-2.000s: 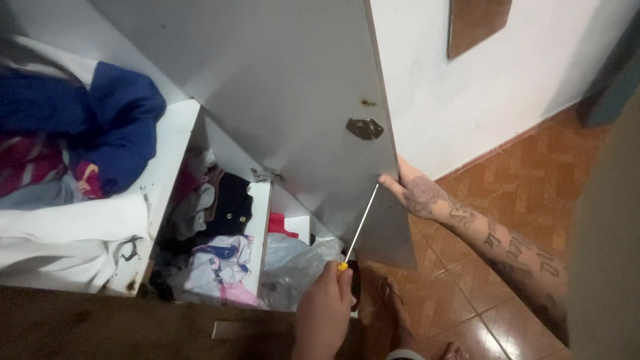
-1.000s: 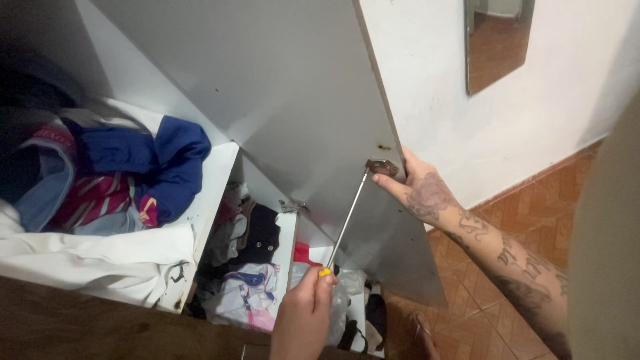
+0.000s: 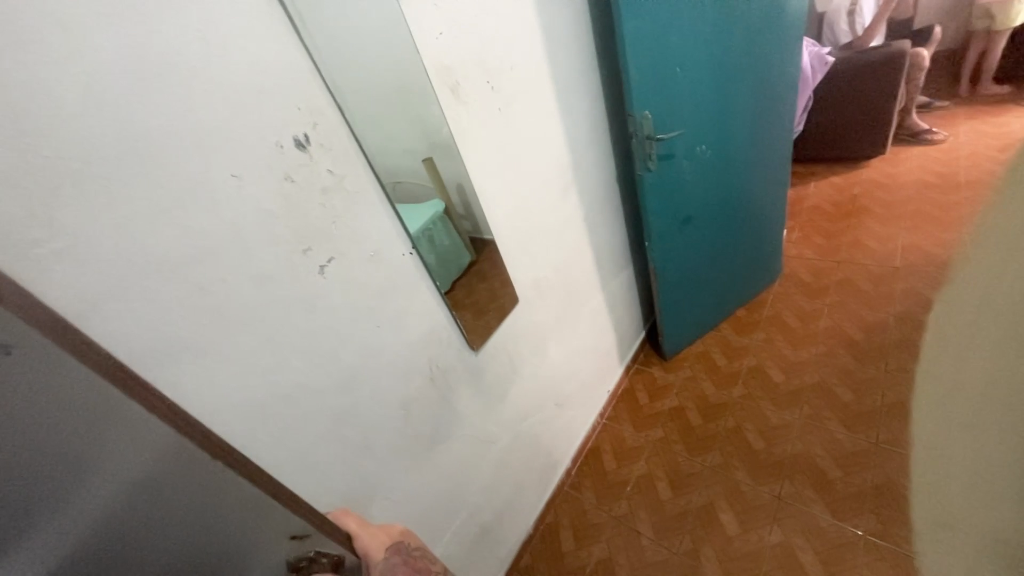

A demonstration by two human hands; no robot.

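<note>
My right hand [image 3: 372, 538], with a tattoo near the wrist, grips the brown edge of a grey wardrobe door [image 3: 152, 472] at the bottom of the view. Its fingers are partly hidden by the panel. Close beside it, a dark metal fitting [image 3: 316, 562] on the door's face is cut off by the lower frame edge. My left hand is out of view, and no screwdriver shows in this frame.
A narrow mirror [image 3: 472, 280] hangs on the marked white wall [image 3: 336, 400]. Beyond it stands a teal door [image 3: 712, 184] with a metal handle [image 3: 650, 140]. Brown patterned tiles [image 3: 720, 480] cover the floor. People's legs [image 3: 916, 96] and a dark sofa [image 3: 848, 104] are farther off.
The view has swung far toward the wall and teal door. My left hand, the screwdriver and the clothes in the wardrobe have left the view; my right hand remains at the door's edge.
</note>
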